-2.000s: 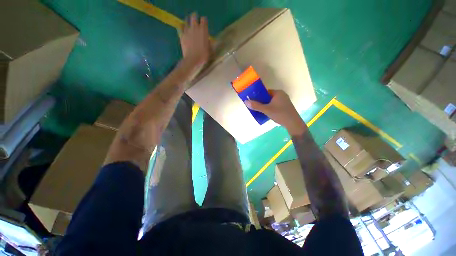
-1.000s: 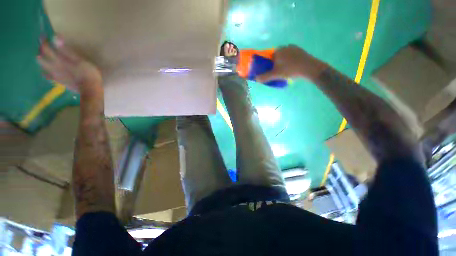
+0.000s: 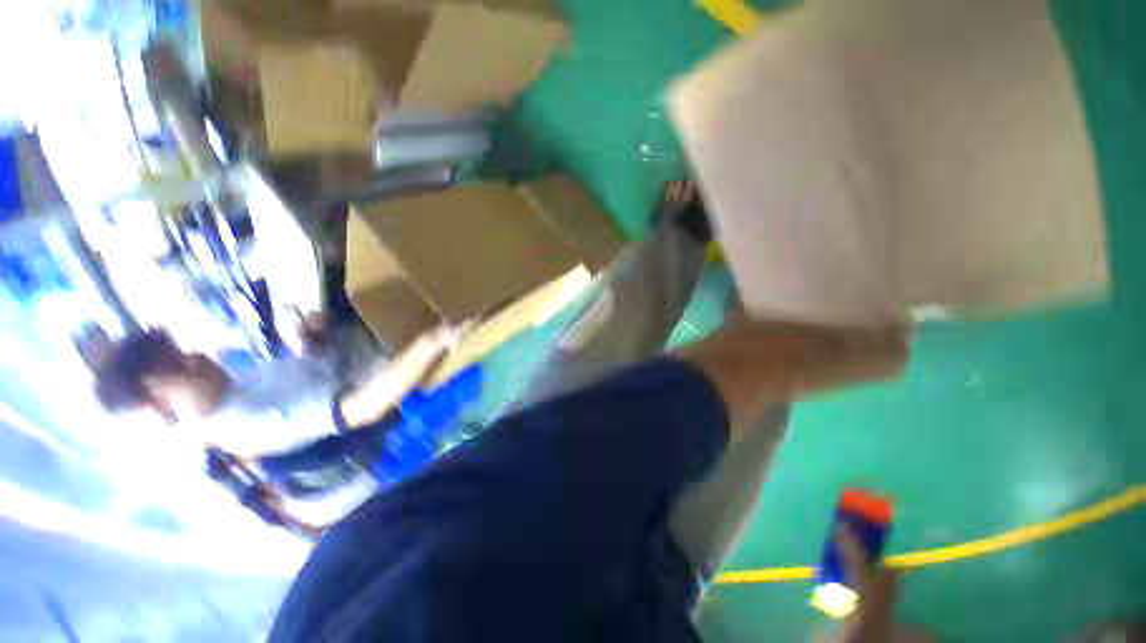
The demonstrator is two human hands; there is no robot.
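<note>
A closed brown carton fills the upper right of the view, tilted, with a short shiny strip at its lower edge. My left arm crosses the middle in a dark sleeve, and my left hand is blurred at the carton's lower edge; its fingers cannot be made out. My right hand is low at the right, small and blurred, around the blue and orange tape gun, away from the carton and over the green floor.
Another person is at the left, an arm reaching to a brown carton. Something blue is beside them. More cartons stand at the upper left. Yellow lines mark the green floor.
The view has swung round, bringing the other person in at the left. The tape gun, earlier beside the carton's edge, is now farther from it, still in my right hand.
</note>
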